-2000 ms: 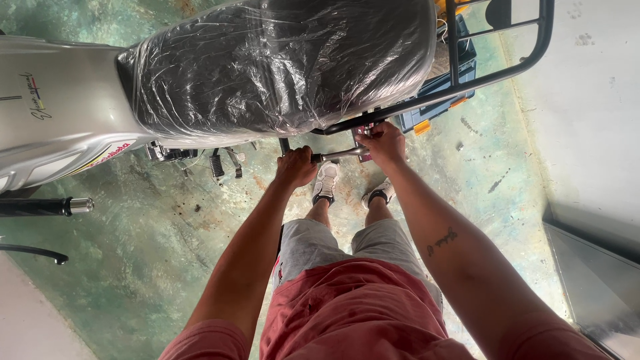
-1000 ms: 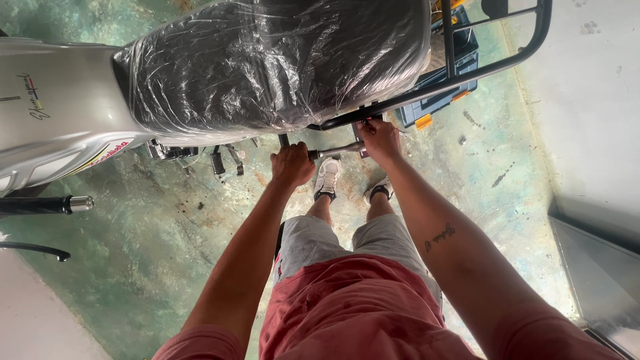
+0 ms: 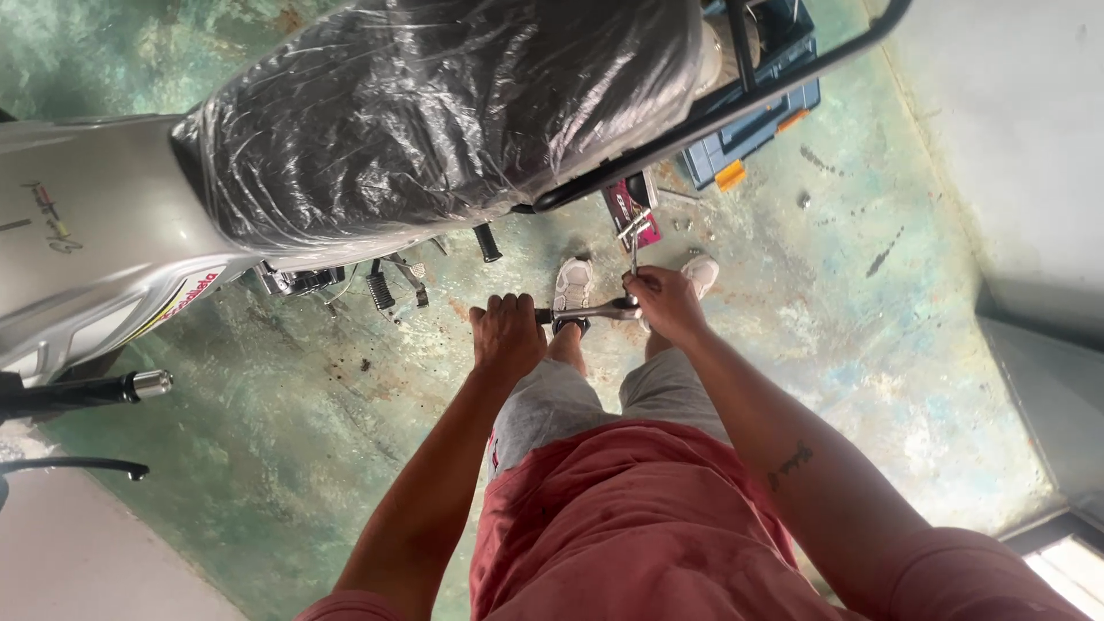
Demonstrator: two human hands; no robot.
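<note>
A ratchet wrench (image 3: pixel 608 310) lies level between my two hands, in front of my shoes. My left hand (image 3: pixel 509 332) is closed around its dark handle. At the wrench's head, my right hand (image 3: pixel 664 302) grips it with the fingers; a thin metal piece (image 3: pixel 636 254) points up from those fingers toward the floor items. Beyond the hands stands a motorcycle, its seat (image 3: pixel 448 103) wrapped in clear plastic and its black rear rack (image 3: pixel 733 102) sticking out to the right.
Under the rack are a magenta package (image 3: pixel 619 207) with metal parts on it and a blue toolbox (image 3: pixel 750 142) with orange latches. Small parts lie on the floor beside the package. A footpeg (image 3: pixel 487 243) and a handlebar grip (image 3: pixel 86 392) stick out from the motorcycle.
Both hands and the wrench have come away from the rack's edge, back toward my body. The magenta package on the floor shows more fully now.
</note>
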